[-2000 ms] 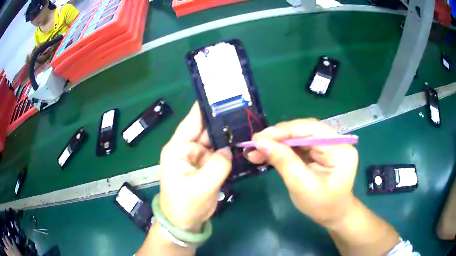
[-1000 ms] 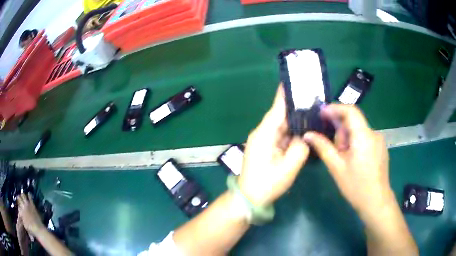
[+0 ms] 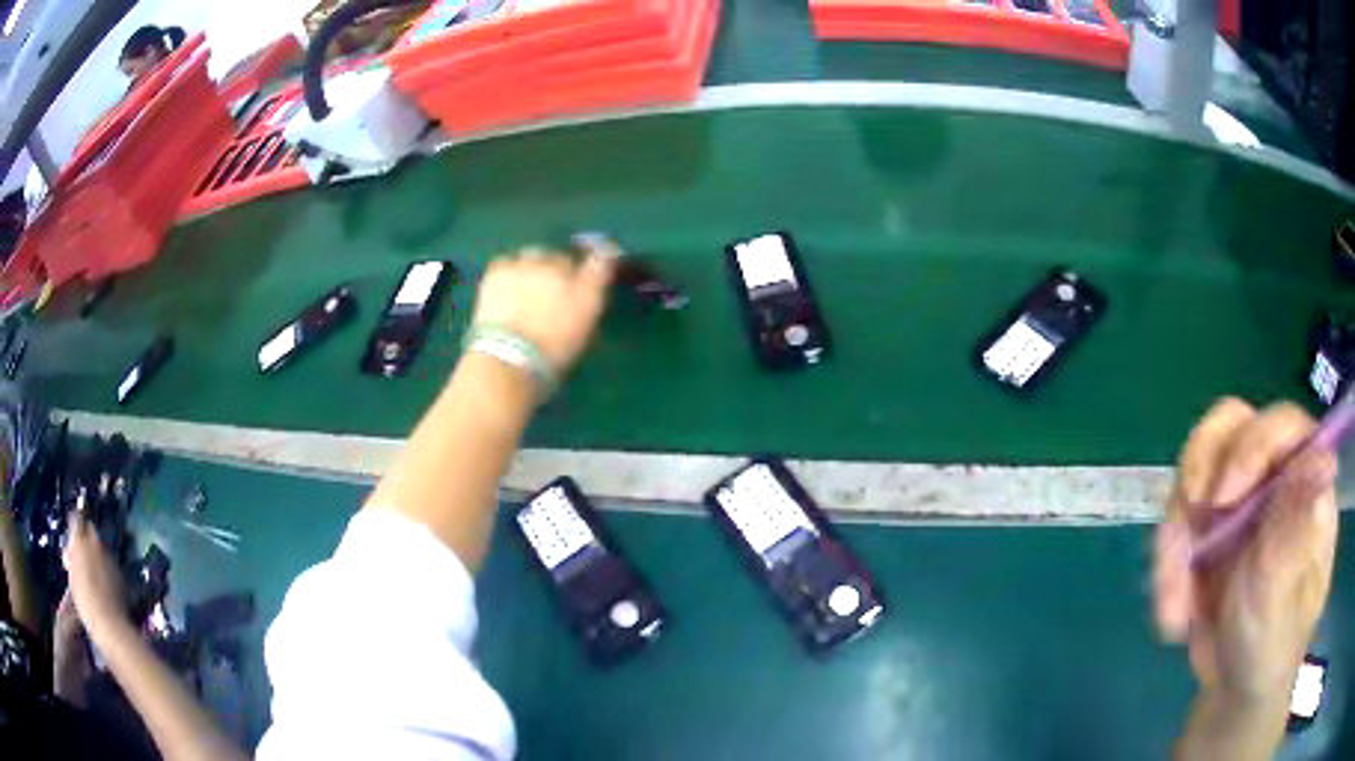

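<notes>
My left hand [image 3: 543, 312] reaches over the green belt, its fingers closed at the white end of a blurred black phone housing [image 3: 642, 280]. Whether that housing touches the belt cannot be told. My right hand [image 3: 1256, 550] is at the far right, holding pink tweezers [image 3: 1260, 498] on a slant; their tip is not clear. Another open housing [image 3: 776, 302] lies on the belt to the right of my left hand, white panel up the belt, round silver speaker towards me. Two more housings [image 3: 590, 570] [image 3: 797, 553] lie on the near worktop, speaker ends at lower right.
A pale metal rail [image 3: 951, 488] divides belt and worktop. More housings lie on the belt, left and right [image 3: 1043, 330]. Red-orange trays [image 3: 565, 75] stand beyond, with a grey post [image 3: 1174, 67] at upper right. Another person's arm [image 3: 134, 639] and dark parts are at lower left.
My hands have parted from the housing they held together. My left hand has moved left to another housing; my right has moved right with the tweezers. A housing now lies mid-belt. The view has shifted.
</notes>
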